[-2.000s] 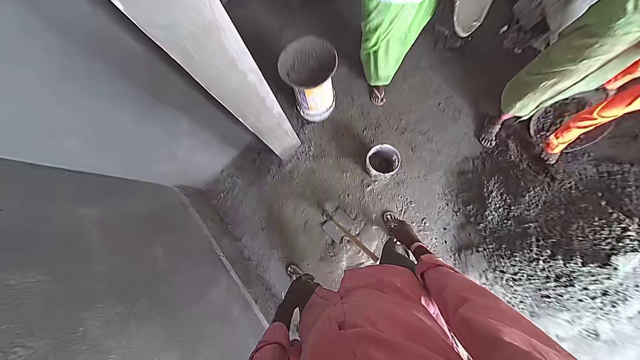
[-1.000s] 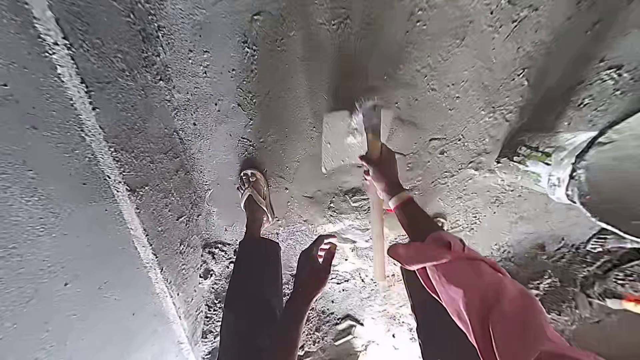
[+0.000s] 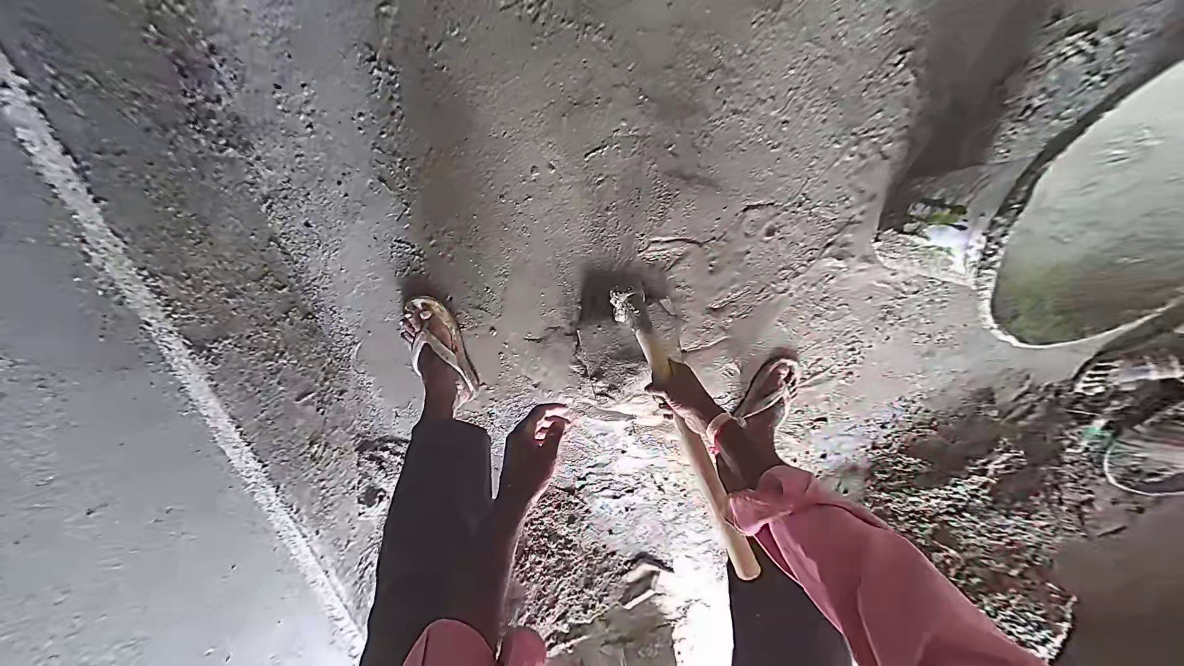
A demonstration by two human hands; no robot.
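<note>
My right hand [image 3: 686, 393] is closed around the wooden handle of a hoe-like tool [image 3: 712, 499], a little below its head. The mortar-caked head [image 3: 627, 305] points away from me, over a dark patch of wet mortar or concrete [image 3: 610, 347] on the ground between my feet; the exact shape of its blade is unclear. My left hand [image 3: 535, 453] holds nothing, its fingers loosely bent and apart, beside my left leg and left of the handle.
My sandalled feet [image 3: 439, 347] stand either side of the dark patch. A large round pan [image 3: 1091, 222] lies at the upper right. Part of another person's foot [image 3: 1133, 370] shows at the right edge. Rough gravelly mix [image 3: 971, 499] lies at lower right; a pale raised edge [image 3: 166, 333] runs along the left.
Since two seconds ago my view has come down close to the ground. Since one second ago my right hand has brought the tool's head down and nearer to me. My left hand stays empty.
</note>
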